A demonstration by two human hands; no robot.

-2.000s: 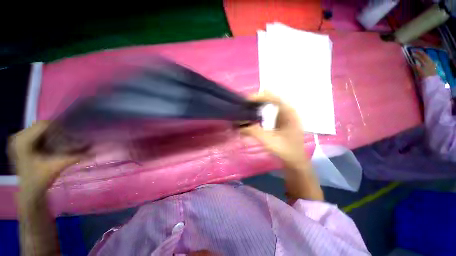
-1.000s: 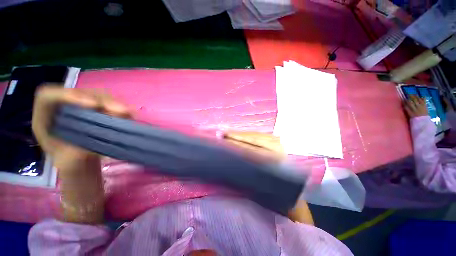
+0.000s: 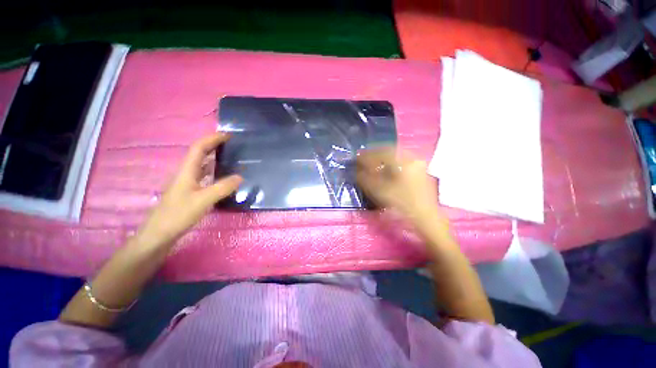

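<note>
A black tablet (image 3: 273,154) lies flat on the pink bench in front of me, its glossy face up. Crinkled clear film (image 3: 334,154) with bright glare covers its right part. My left hand (image 3: 205,176) holds the tablet's left edge, thumb on the lower left of the face and fingers at the side. My right hand (image 3: 392,180) is blurred over the tablet's right end, fingers bent in on the film; whether it pinches the film cannot be told.
Another black tablet (image 3: 54,118) lies on white foam sheets at the left. White sheets (image 3: 493,140) are stacked at the right, with a translucent white bag (image 3: 536,277) hanging at the near edge. A green mat (image 3: 252,29) and an orange surface (image 3: 460,43) lie beyond.
The dark tablets, held edge-on in both hands and tilted in the air, are now seen as a flat-lying tablet on the bench. My right hand has moved onto its filmed face.
</note>
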